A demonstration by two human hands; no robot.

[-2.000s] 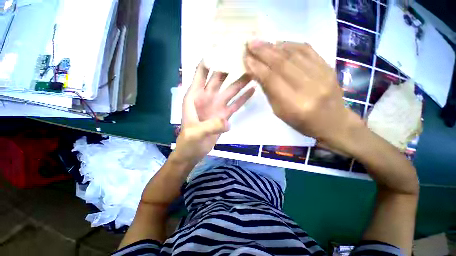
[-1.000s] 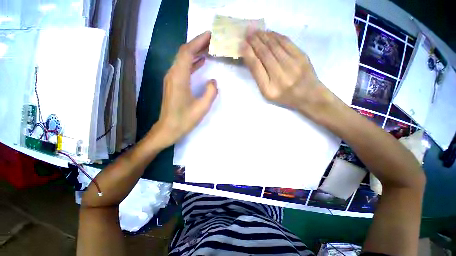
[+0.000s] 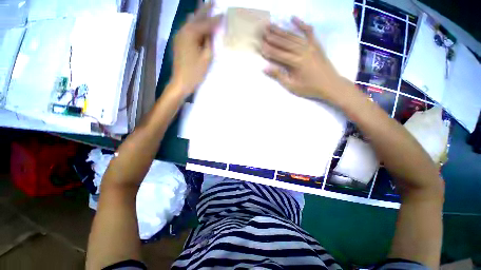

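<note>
A large plain white sheet [image 3: 263,126] lies in front of me over the printed picture sheet [image 3: 378,63]. A cream square patch [image 3: 243,29] lies flat near the top of the white sheet. My left hand [image 3: 196,47] is blurred at the patch's left side, over the sheet's left edge, with nothing visible in it. My right hand [image 3: 300,58] is over the sheet, with bent fingertips at the patch's right edge. Blur hides whether they grip it.
Stacked white panels [image 3: 100,52] with a wired green circuit board [image 3: 67,110] are at left. A pale square pad [image 3: 357,161] and cream scrap [image 3: 428,132] lie right, below another white panel [image 3: 430,63]. Crumpled white waste [image 3: 161,198] and a red bin [image 3: 39,166] are below.
The cream patch lay under blurred hands and now shows between them. A pale pad has come into view at lower right. My left hand has moved up from the sheet's middle to its left edge.
</note>
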